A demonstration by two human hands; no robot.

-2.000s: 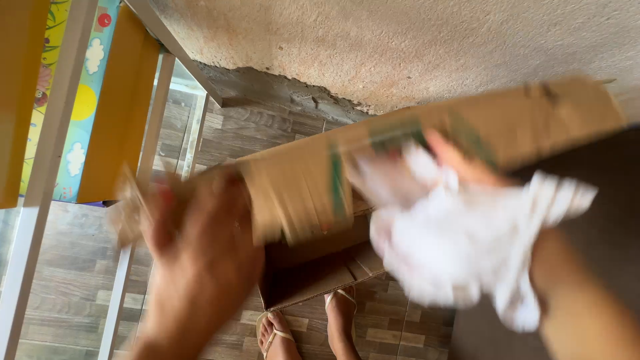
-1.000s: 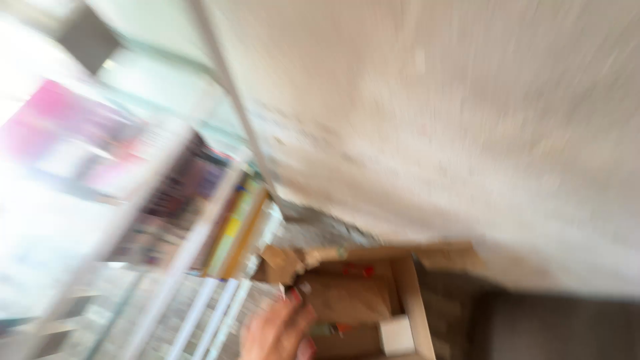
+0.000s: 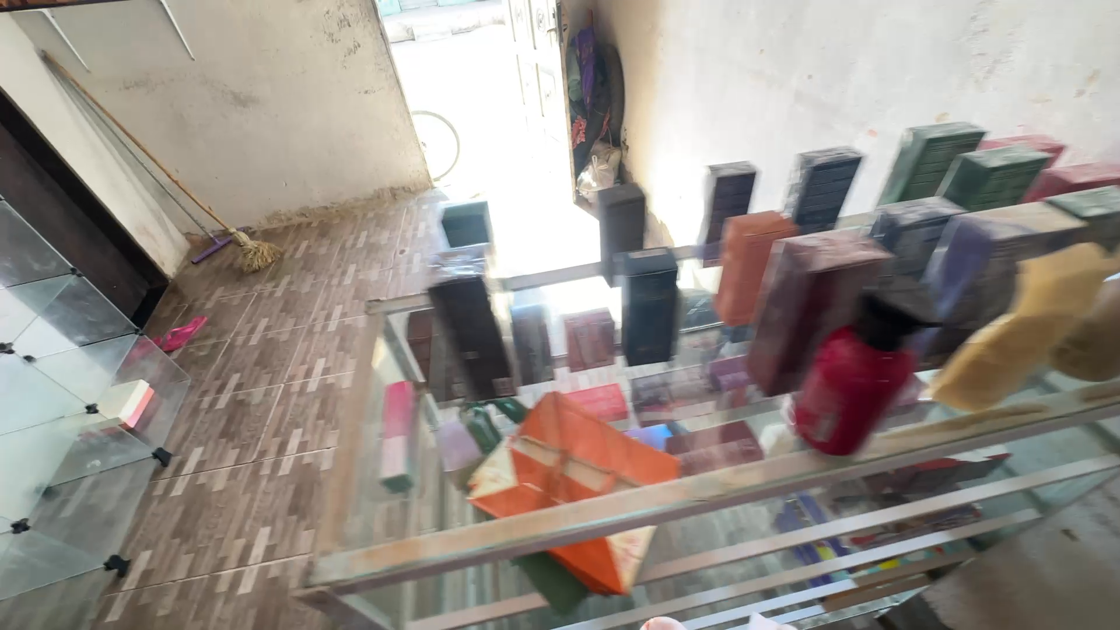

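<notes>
At the bottom edge only a fingertip [image 3: 663, 623] shows, seemingly of my right hand, beside a sliver of white material [image 3: 770, 622]; whether it holds this is hidden. My left hand is out of view. Beyond the fingertip stands a glass display case with a metal frame [image 3: 525, 516]. An orange paper bag [image 3: 577, 455] is at its near left part. A red pump bottle [image 3: 850, 389] with a black top, a dark red box [image 3: 809, 306], an orange box [image 3: 751, 262] and several dark boxes [image 3: 648, 306] stand on it. A tan item [image 3: 1019, 332] is at the right.
Glass cube shelving [image 3: 79, 411] stands at the left on the tiled floor [image 3: 236, 420]. A broom [image 3: 255, 251] leans on the far wall, and a pink sandal [image 3: 182, 333] lies nearby. An open doorway [image 3: 481, 105] is at the back, with bags [image 3: 599, 166] hanging beside it.
The view has swung from the cardboard box by the wall to the display case and doorway. Both hands, plain two seconds ago, are now almost wholly out of view.
</notes>
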